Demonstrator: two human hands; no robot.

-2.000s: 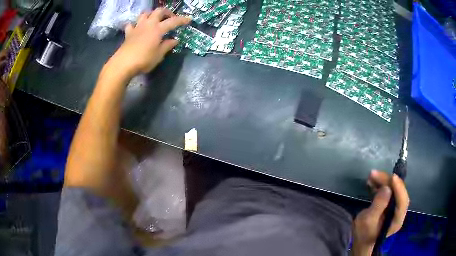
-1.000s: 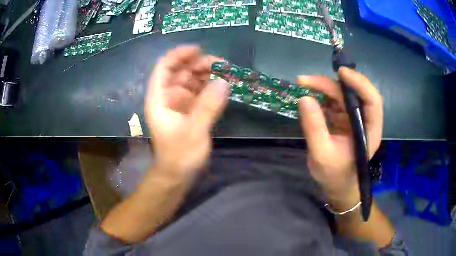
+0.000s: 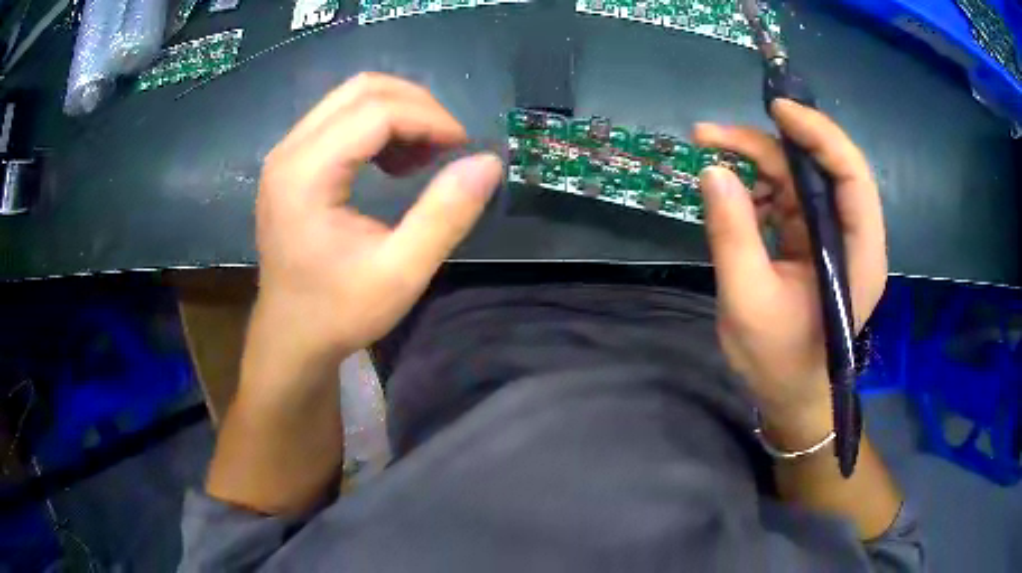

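Observation:
A green PCB panel is held up over the bench near its front edge, its right end pinched between the thumb and fingers of my right hand. The same hand holds the black soldering iron, its metal barrel pointing up and away. My left hand is at the panel's left end, thumb and fingers apart. Its thumb tip is close to the panel's end, with a small gap, and it holds nothing that I can see.
The dark bench has its front edge below my hands. A dark block lies behind the panel. More PCB panels lie at the back. Clear plastic packaging and one panel are at the left. A blue bin is at the far right.
Over the last second my left hand has come off the panel and moved left. Two seconds ago it was among the boards at the back left, and my right hand held only the iron.

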